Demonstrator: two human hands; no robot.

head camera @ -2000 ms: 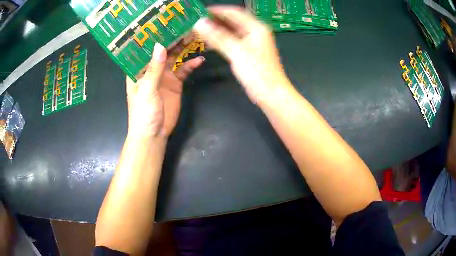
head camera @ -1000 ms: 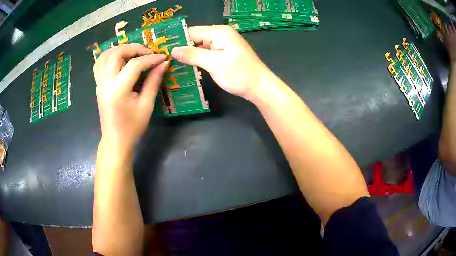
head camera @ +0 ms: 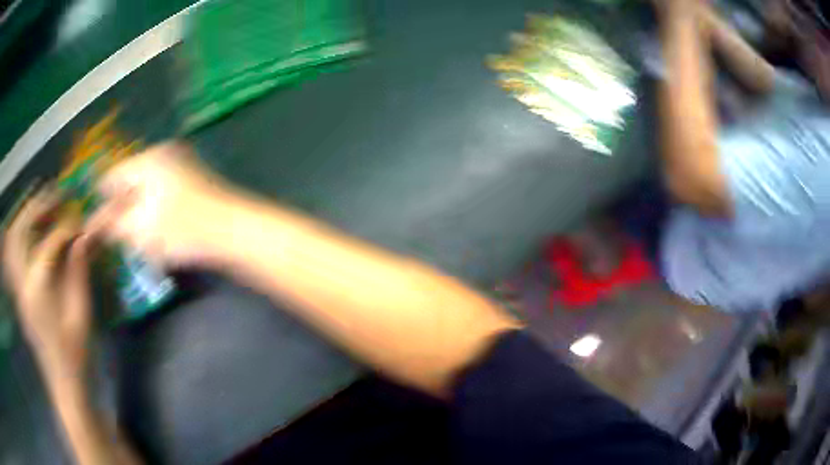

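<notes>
The frame is heavily blurred. My left hand [head camera: 53,263] is at the far left, its fingers bent at the near side of a green PCB panel [head camera: 144,289]. My right hand [head camera: 156,204] is beside it, over the panel, and covers most of it. Only small green and pale parts of the panel show around the hands. An orange patch of flex circuits [head camera: 96,141] shows just beyond the hands. Blur hides whether a flex circuit is between my fingertips and what exactly each hand grips.
A stack of green panels [head camera: 273,54] lies at the far side. A panel with orange flex circuits [head camera: 573,82] lies to the right. A neighbouring person's arm [head camera: 689,109] and light blue clothing [head camera: 746,213] are at the right, near a red stool [head camera: 596,271] on the floor.
The view has swung to the right, so hands, panel and stack now appear further left and blurred. More of the neighbouring person and the floor shows. Both hands remain together at the panel.
</notes>
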